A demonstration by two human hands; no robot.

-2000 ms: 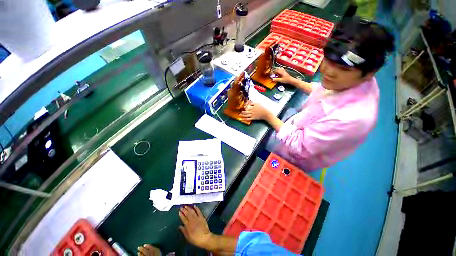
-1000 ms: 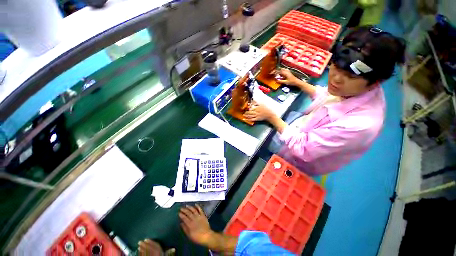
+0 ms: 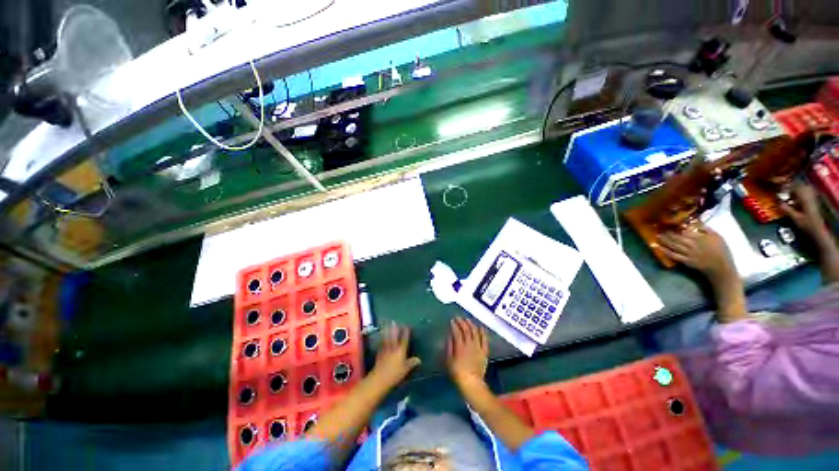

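Observation:
My left hand (image 3: 394, 357) rests on the green bench edge beside the left tray, fingers apart and nothing visible in it. My right hand (image 3: 468, 348) lies on the bench edge below the calculator, fingers spread and empty. The orange-red parts tray (image 3: 293, 297) at left holds many dark-centred round parts (image 3: 311, 341) and two white-faced round parts (image 3: 305, 267) in its top row. A second red tray (image 3: 590, 427) at lower right is mostly empty, with a pale green-white disc (image 3: 663, 375) and a dark-centred part (image 3: 677, 406) at its upper right corner.
A calculator (image 3: 522, 296) lies on paper with a crumpled tissue (image 3: 445, 281) beside it. A long paper strip (image 3: 607, 259), blue control unit (image 3: 631, 155) and orange fixtures (image 3: 674, 209) stand right. A neighbour's hand (image 3: 699, 250) touches a fixture. White paper (image 3: 390, 217) lies behind the left tray.
The view has swung left, so the whole left tray and both my forearms show more fully. The neighbour now sits at the right edge. My hands stay on the bench edge.

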